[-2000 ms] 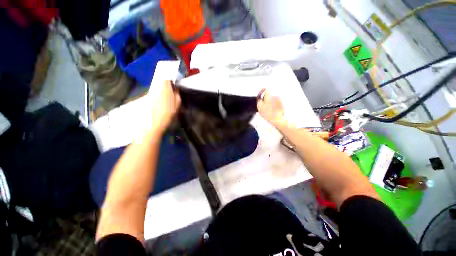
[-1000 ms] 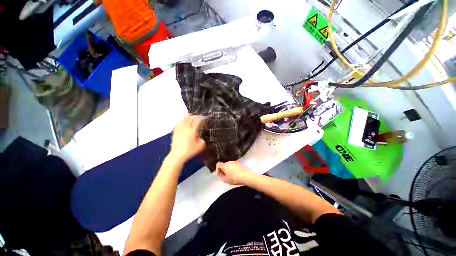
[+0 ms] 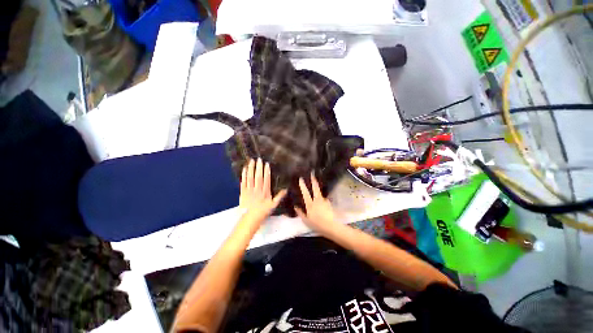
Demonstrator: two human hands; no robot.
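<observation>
The brown plaid garment piece lies bunched over the right end of the navy padded board. A narrow dark strip sticks out from its left side. My left hand rests flat on the near left part of the cloth with fingers spread. My right hand rests on its near edge, fingers apart, just right of my left hand. Neither hand grips the cloth. The steam iron stands at the right edge of the table, its pale handle close to the cloth.
A white narrow board runs along the far side. A plaid heap and dark cloth lie at the left. A green bag hangs at the right, with yellow and black hoses beyond. A blue bin stands far left.
The plaid piece, held up two seconds ago, now lies on the board and is spread differently from a second ago. Both hands have opened flat on it. The view has shifted.
</observation>
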